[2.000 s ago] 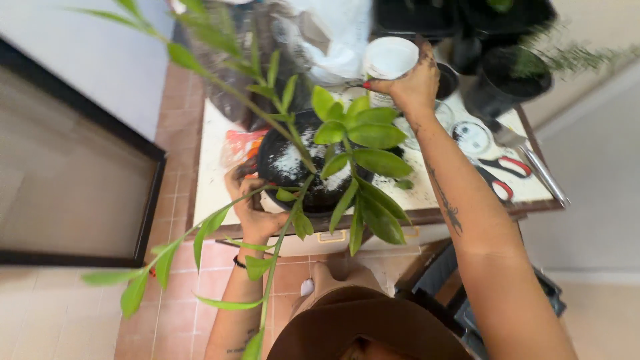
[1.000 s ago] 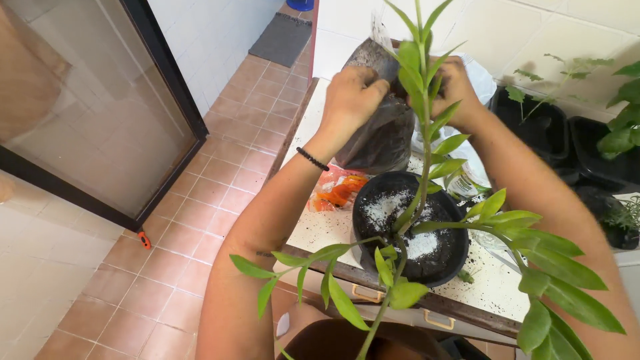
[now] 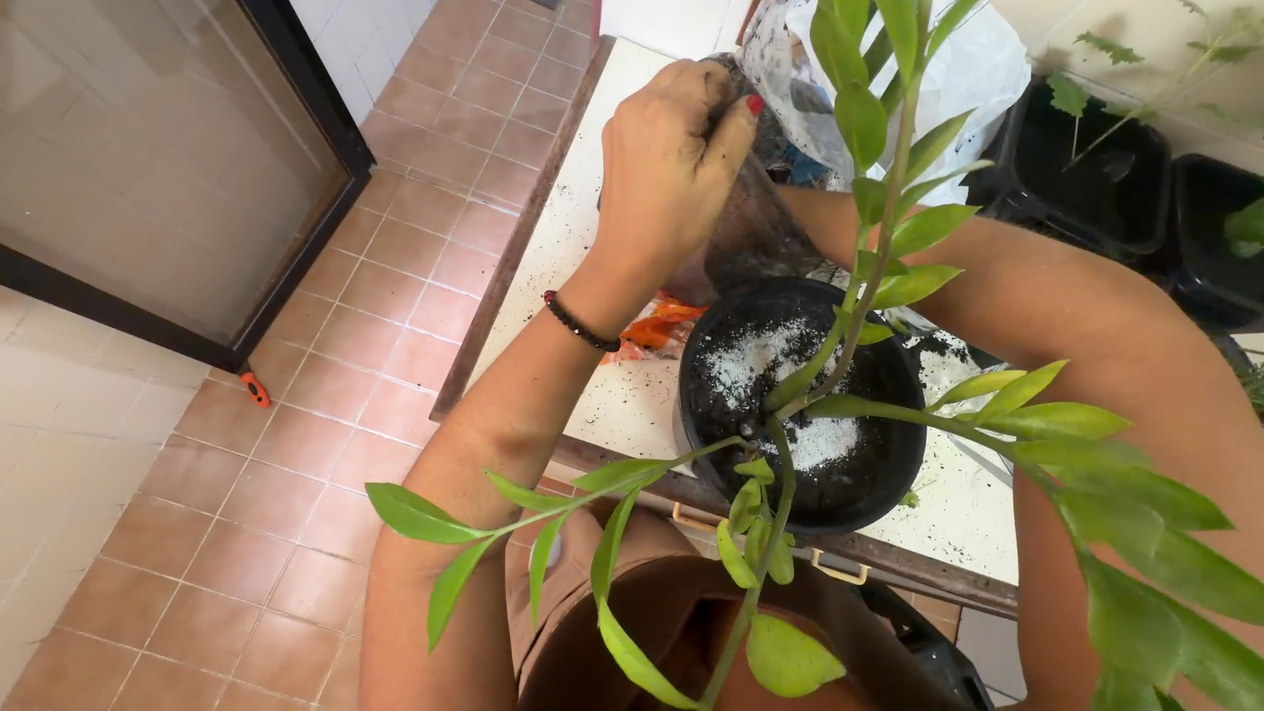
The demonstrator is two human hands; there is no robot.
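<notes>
My left hand (image 3: 676, 148) grips the top of a dark, soil-smeared plastic bag (image 3: 755, 232) behind the pot. My right forearm reaches behind the plant to the same bag; the right hand is hidden by the bag and my left hand. In front of the bag stands a round black plastic pot (image 3: 899, 464) with dark soil and white granules (image 3: 825, 442) on top. A leafy green plant (image 3: 859, 306) with long arching stems grows from it, some stems hanging over the table edge toward me.
An orange and clear plastic packet (image 3: 662, 331) lies left of the pot. A white plastic bag (image 3: 978, 74) is behind, with black planters (image 3: 1091, 163) at the right. The table's wooden edge (image 3: 533, 227) borders the tiled floor. A dark-framed glass door (image 3: 316, 217) stands left.
The white cup held two seconds ago has left my right hand. Both hands were visible at the dark bag one second ago; now my right hand is behind it. The view has shifted.
</notes>
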